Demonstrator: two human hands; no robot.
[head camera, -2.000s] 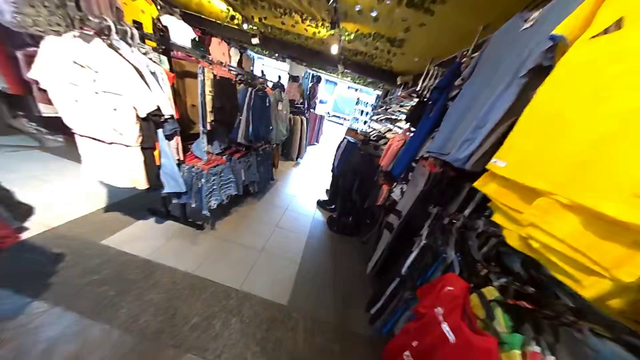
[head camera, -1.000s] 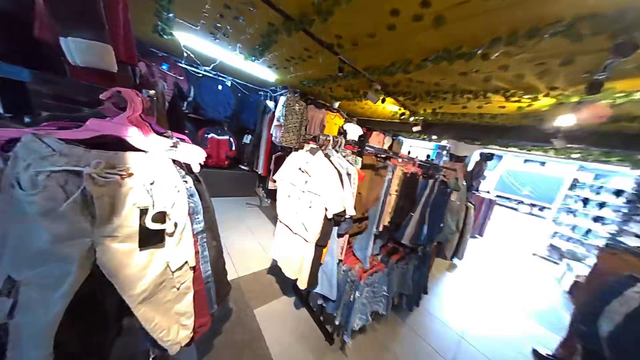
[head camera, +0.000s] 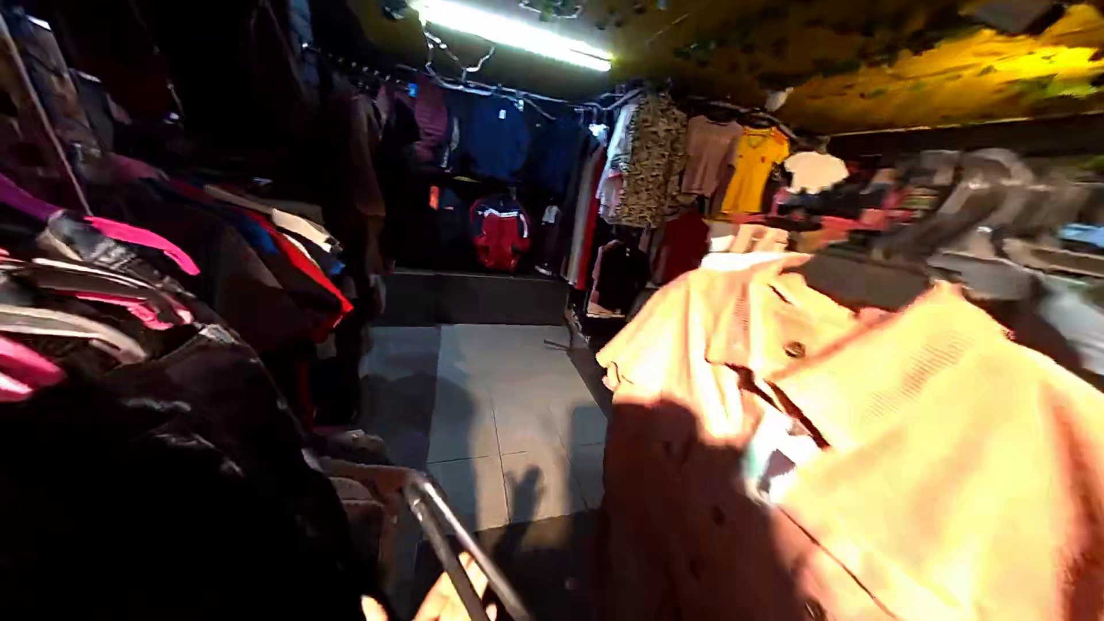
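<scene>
Part of a hand, seemingly my left hand (head camera: 453, 595), shows at the bottom edge, beside and partly behind a double metal bar (head camera: 466, 552). Most of it is cut off, and whether its fingers close on the bar cannot be told. My right hand is out of view. A peach-coloured buttoned shirt (head camera: 862, 414) with a tag hangs close by on the right, brightly lit at the top and shaded lower down. Dark garments (head camera: 172, 466) fill the lower left, under pink hangers (head camera: 142, 241).
Between the racks runs a tiled floor (head camera: 492, 414) with shadows on it, one shaped like a hand. At the far end stand a low dark ledge (head camera: 483, 297) and a red and dark jacket (head camera: 500, 233). A yellow top (head camera: 753, 171) hangs at the back right.
The view has swung left and moved in among the racks. The red and dark jacket at the back looks closer than one second ago. Part of a hand now shows at the bottom.
</scene>
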